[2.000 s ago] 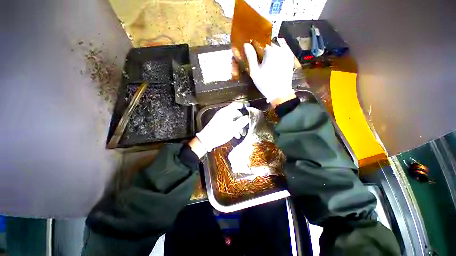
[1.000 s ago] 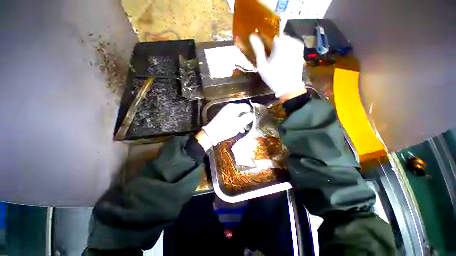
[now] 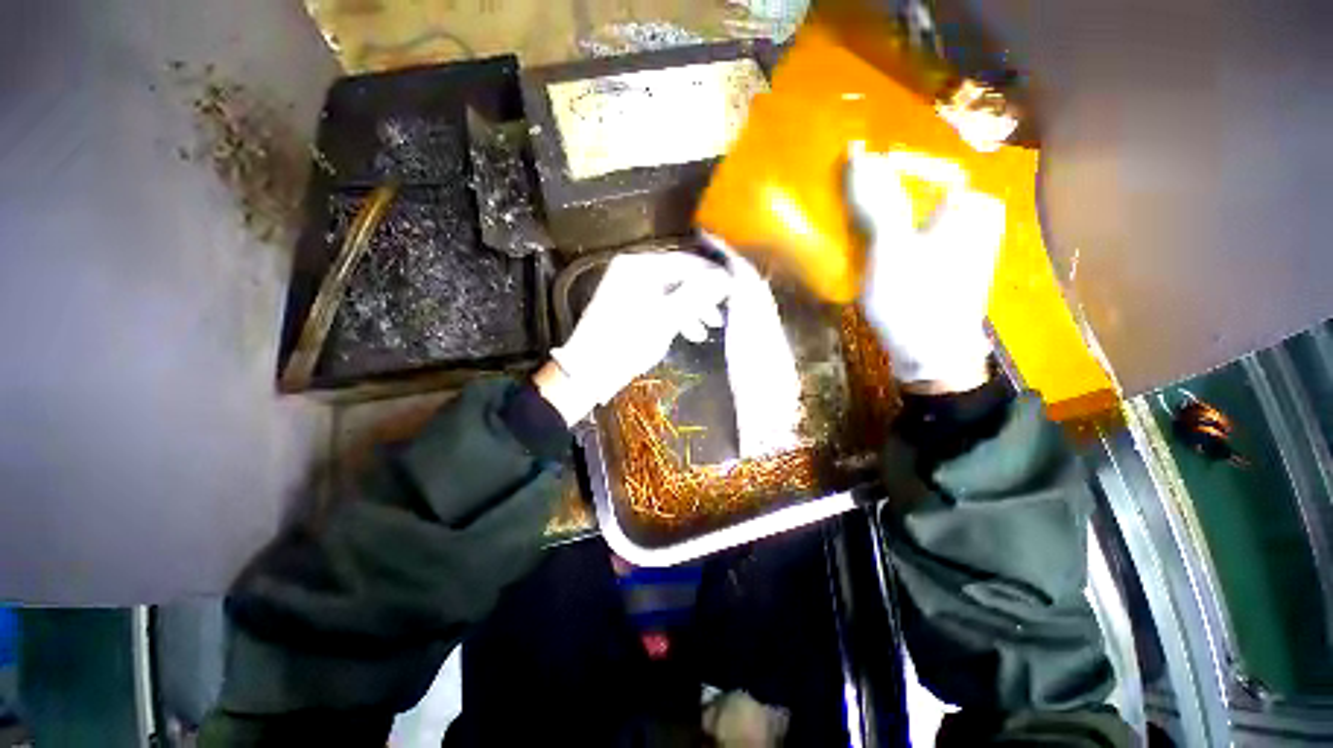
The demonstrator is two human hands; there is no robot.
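My right hand [image 3: 933, 278], in a white glove, grips a translucent orange sheet [image 3: 790, 161], which is blurred and tilted over the right end of the solder pot [image 3: 658, 114] and the near tray's back edge. My left hand [image 3: 629, 325], also gloved, is at the near steel tray's [image 3: 731, 538] back left. Its fingertips are closed at the upper end of a pale cloth or paper [image 3: 760, 365]; any smaller thing between them is hidden. The cloth hangs or lies as a long strip over thin copper wire pieces [image 3: 643, 460] in the tray.
A black dross tray [image 3: 424, 292] with grey crumbs and a tan stick [image 3: 339, 285] is at the left. A yellow-orange strip [image 3: 1045, 329] runs along the right edge. A wound copper part [image 3: 1206, 424] lies on the green belt [image 3: 1243, 541]. Grey panels stand on both sides.
My right hand has brought the orange sheet from above the pot rightwards and nearer, uncovering the bright pot top. The cloth has changed from a crumpled shape to a long strip. My left hand stays by it.
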